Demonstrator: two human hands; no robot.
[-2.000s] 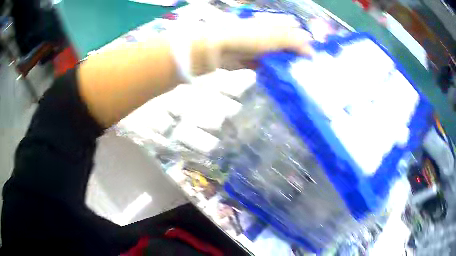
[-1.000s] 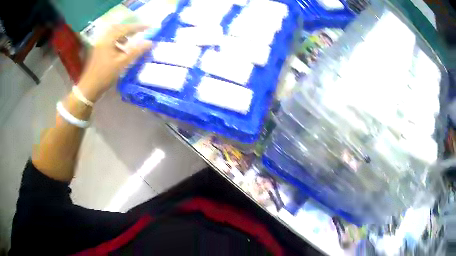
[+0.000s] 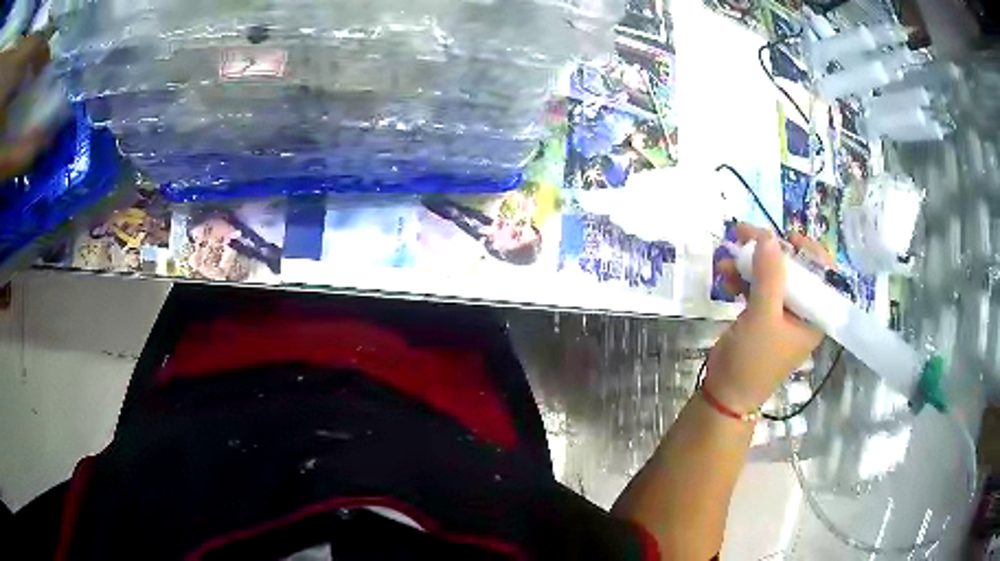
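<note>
My right hand (image 3: pixel 768 318) is closed around a translucent whitish dispenser barrel (image 3: pixel 866 340), held over the table's front edge at the right. The barrel has a green end piece (image 3: pixel 932 384) away from the fingers, with a thin clear tube hanging from it. My left hand (image 3: pixel 24 104) is blurred and cut off by the left edge, by a blue tray (image 3: pixel 66 197); whether it grips anything cannot be told.
A tall stack of clear trays (image 3: pixel 329 110) with a blue bottom edge stands on the photo-covered table (image 3: pixel 362 247). A white bottle-like object (image 3: pixel 658 205) lies beside it. White housings (image 3: pixel 861 60) and a rounded white item (image 3: pixel 886 222) lie at the right, with black cables nearby.
The view has swung right, so the stack now shows at the upper left. The blue tray and left hand are at the left edge. My right hand has come into view holding the dispenser.
</note>
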